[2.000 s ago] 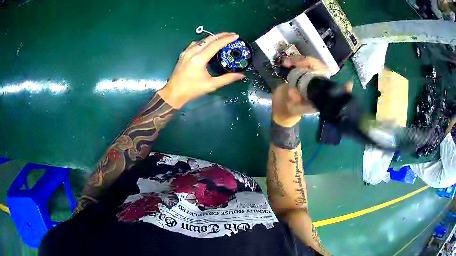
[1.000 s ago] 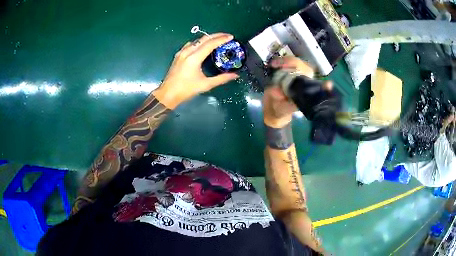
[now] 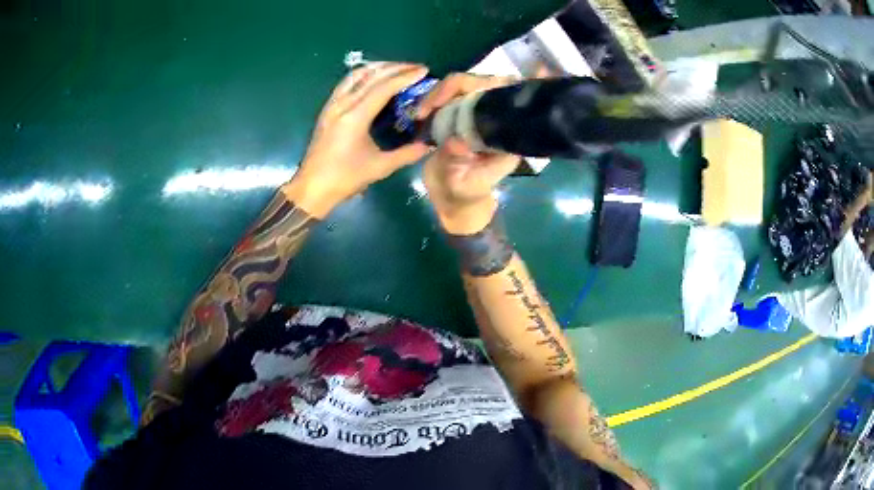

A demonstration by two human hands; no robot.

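My left hand point(image 3: 350, 134) grips the black unit housing point(image 3: 387, 126) from its left side, on the green table. The blue circuit board point(image 3: 412, 100) shows at the housing's open end, partly covered by my right hand. A thin pale wire with a small round end point(image 3: 354, 59) sticks out beyond my left fingers. My right hand point(image 3: 468, 165) is closed round the pale-taped grip of the black electric screwdriver point(image 3: 537, 117). The screwdriver lies nearly level, its front end at the board. Its tip is hidden by my fingers.
The white-grey screw feeder point(image 3: 551, 53) stands behind the screwdriver. A smartphone point(image 3: 619, 211), a tan cardboard box point(image 3: 732, 177), a whitish plastic bag point(image 3: 712, 279) and a shiny black heap point(image 3: 807, 215) lie to the right. A blue stool point(image 3: 72, 402) stands at lower left. A person's arm shows at the right edge.
My right hand and the screwdriver have moved left from the feeder to the board. The screwdriver now lies flatter and the smartphone is uncovered. My left hand still holds the housing.
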